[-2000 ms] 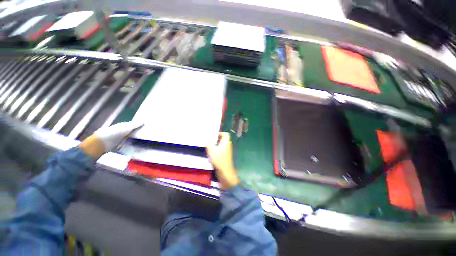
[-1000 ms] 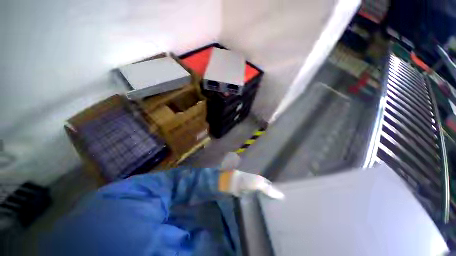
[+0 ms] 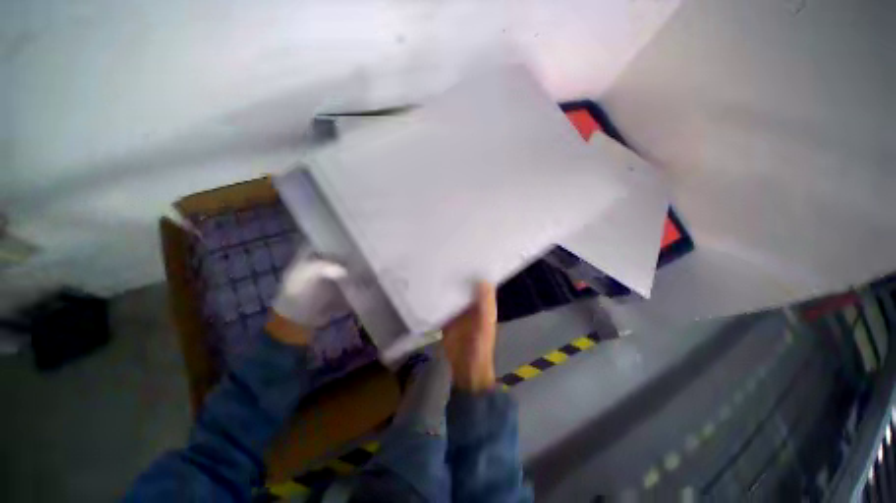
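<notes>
A flat silver-white metal enclosure (image 3: 462, 187) is held up in front of me, tilted, above the boxes by the wall. My left hand (image 3: 312, 290), in a white glove, is at its near left edge. My right hand (image 3: 474, 339), bare, grips its near right edge from the side, with the fingers partly hidden under it. The enclosure covers much of what lies behind it. The picture is a little blurred.
An open brown carton (image 3: 285, 432) with a gridded purple-grey content stands at the left. Another silver enclosure (image 3: 629, 211) rests on a black crate with red lining (image 3: 685, 241) at the right. Yellow-black floor tape (image 3: 550, 361) runs below. Roller conveyor (image 3: 879, 462) shows at the lower right edge.
The view has turned from the conveyor to the cartons by the wall. The enclosure has moved up and away over the boxes. My right hand, out of view one second ago, shows again on it.
</notes>
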